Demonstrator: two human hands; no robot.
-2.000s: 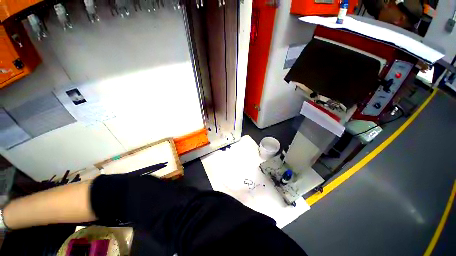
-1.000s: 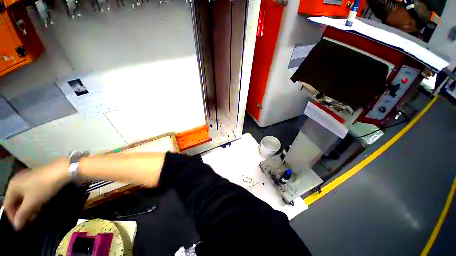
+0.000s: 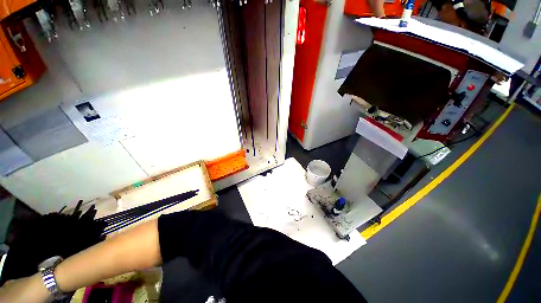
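Note:
My right arm, in a black sleeve with a watch at the wrist, reaches to the lower left corner. My right hand (image 3: 15, 291) is cut off by the picture's edge there; its fingers and anything in them are hidden. A pile of black straps (image 3: 50, 237) lies just above the forearm, some ends sticking up. The magenta block (image 3: 121, 293) sits on the cream speckled disc (image 3: 139, 278), partly covered by my forearm and cut off by the lower edge. My left hand is not in view.
A wooden-rimmed tray (image 3: 209, 183) has black straps across it. Metal clips (image 3: 80, 18) hang at the top left. A white bucket (image 3: 318, 171) and a stand (image 3: 368, 163) are right of centre. Another person's arm (image 3: 377, 7) shows behind the red-sided machine (image 3: 474, 89).
My right hand has moved down and left, partly out of the picture. My forearm now covers part of the block and disc, and the strap pile and tray show more.

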